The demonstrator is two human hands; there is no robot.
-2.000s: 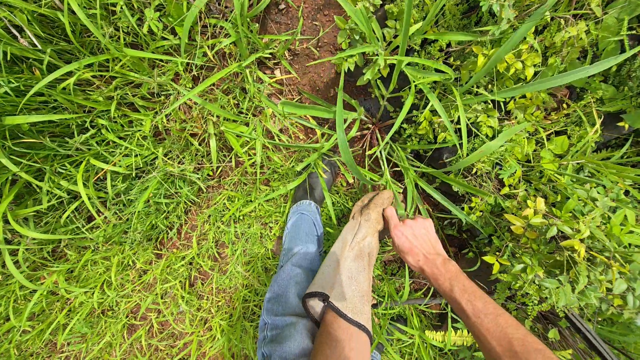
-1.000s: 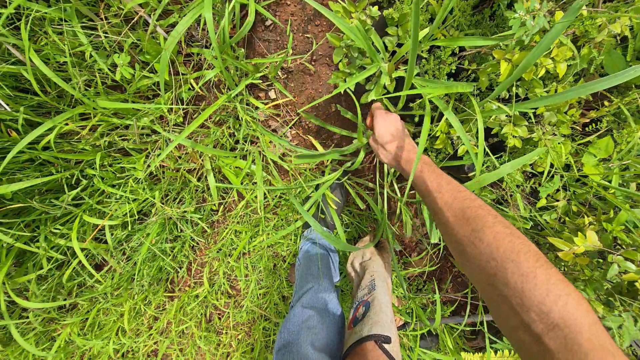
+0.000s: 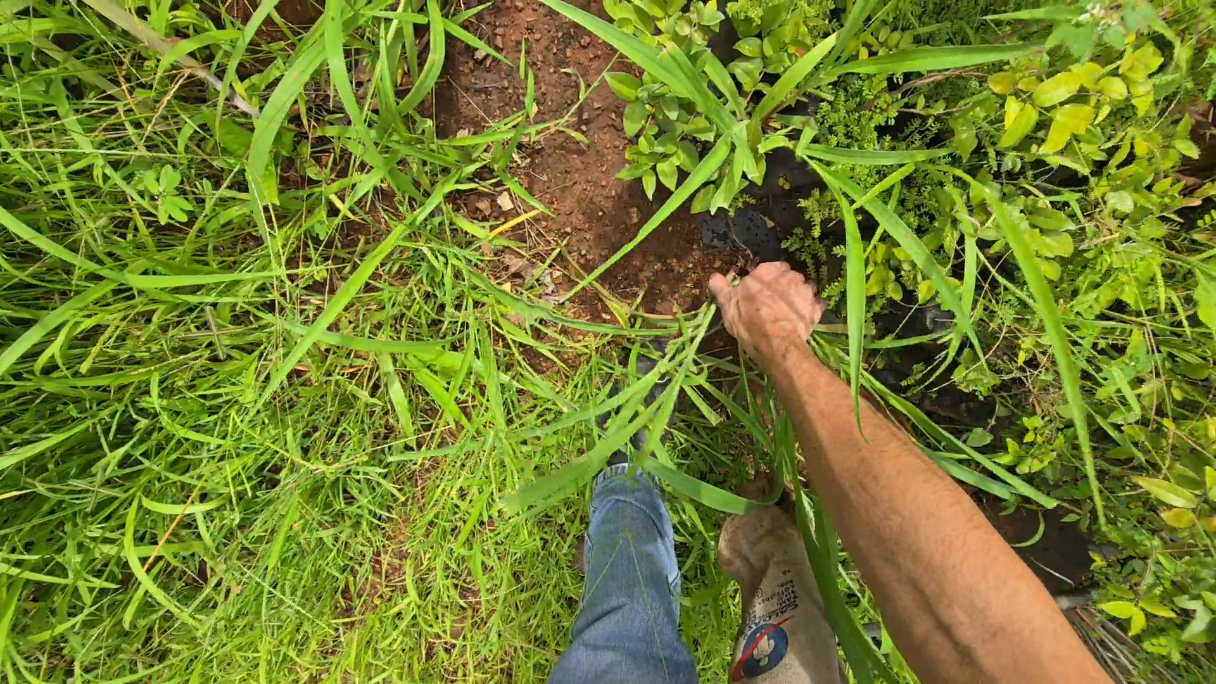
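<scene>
My bare right hand is closed around the base of a clump of long-bladed grass, close to the soil. Blades fan out on both sides of the wrist and forearm. Below it, my left hand wears a pale work glove with a printed cuff. Grass blades cross in front of its fingers, so whether it grips any of them is hidden. A leg in blue jeans and a dark boot, partly covered by grass, are left of the glove.
Reddish bare soil lies beyond the hands. Black plastic pots or bags stand among leafy green plants on the right. Dense tall grass fills the left side.
My right hand has moved forward from beside the glove to the clump's base and closed there. The gloved left hand has drawn back towards my body.
</scene>
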